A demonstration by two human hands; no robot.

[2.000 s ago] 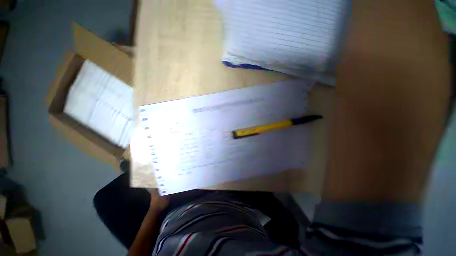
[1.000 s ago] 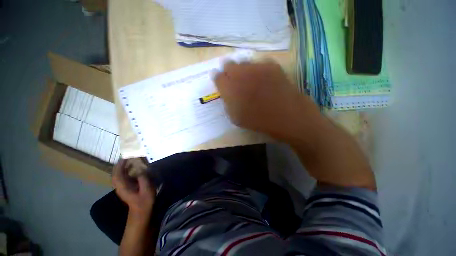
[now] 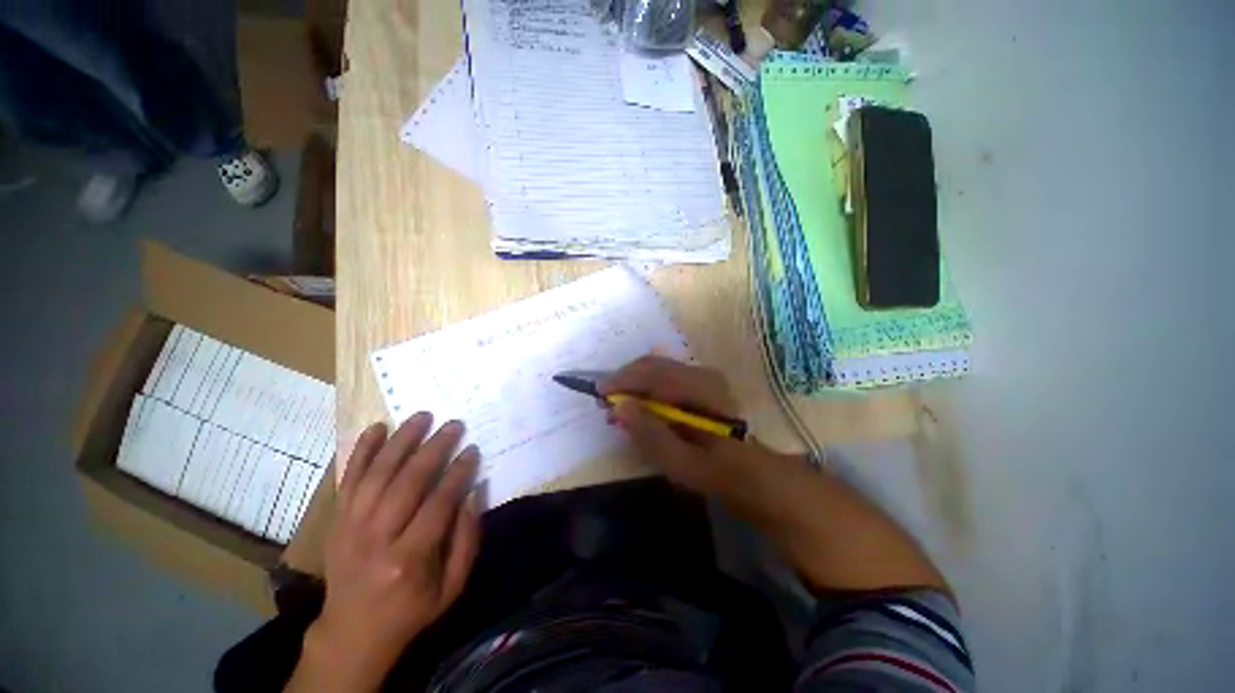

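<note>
The white delivery note (image 3: 542,355) lies on the light-wood desk in front of me, with punched holes down its left edge. My right hand (image 3: 673,413) is closed around the yellow pen (image 3: 681,414). The pen's dark tip points left over the middle of the sheet; I cannot tell if it touches the paper. My left hand (image 3: 406,521) is bare and lies flat with its fingers apart on the lower left part of the sheet and the desk edge.
An open carton (image 3: 109,406) of white boxes (image 3: 224,427) stands left of the desk. Ruled papers (image 3: 596,163) lie further up. A black smartphone (image 3: 897,206) rests on the green form stack (image 3: 806,136) at right, beside a pale cord (image 3: 788,393). A person's legs (image 3: 122,68) show top left.
My right hand has picked up the pen from the sheet. My left hand has risen from beside my lap onto the sheet. The other person's legs have come into view.
</note>
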